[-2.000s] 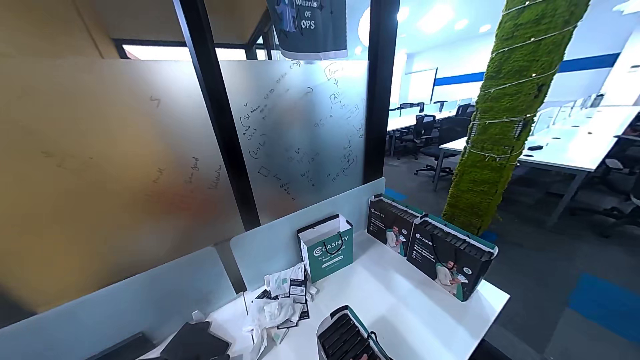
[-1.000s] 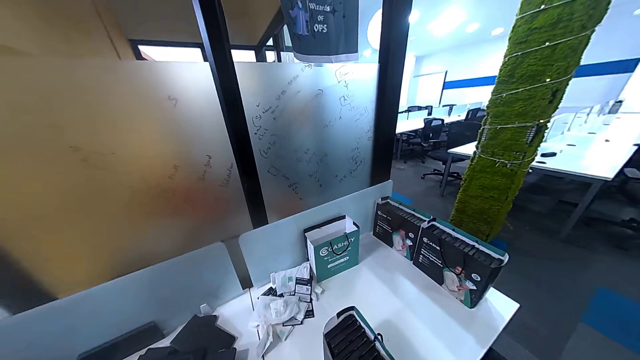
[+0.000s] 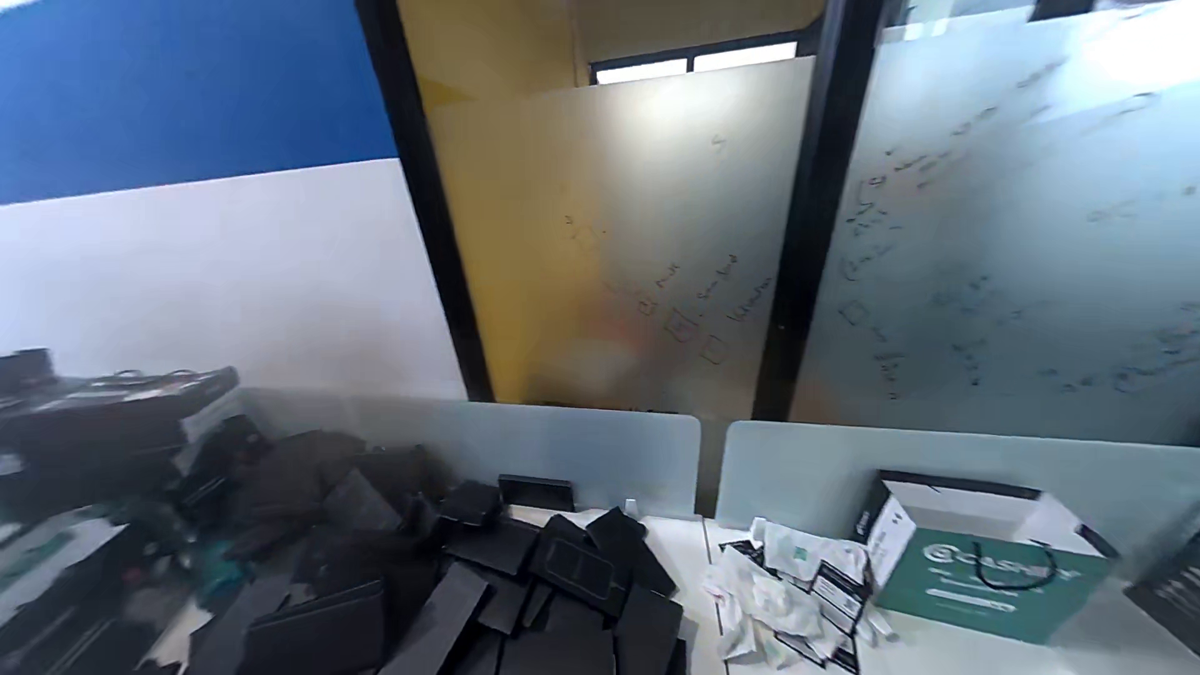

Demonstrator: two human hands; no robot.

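Observation:
Neither of my hands shows in the head view. A heap of flat black boxes (image 3: 562, 572) lies on the white desk at the lower middle. To its right is a pile of crumpled white plastic packets (image 3: 773, 600) with black-and-white printed cards among them. Beside that pile stands a green and white paper bag (image 3: 994, 577) with a black cord handle, its top open. Dark bags and other black items (image 3: 309, 525), blurred, are piled at the lower left.
Low frosted desk dividers (image 3: 581, 450) run behind the desk. Beyond them rise frosted glass panels (image 3: 637, 234) with handwriting and black posts. Part of a dark printed bag (image 3: 1172, 586) shows at the right edge. A blue and white wall (image 3: 216, 262) is at the left.
The view has swung left and down. The blue and white wall and the dark pile at left have come in; the green pillar and office desks have left the view.

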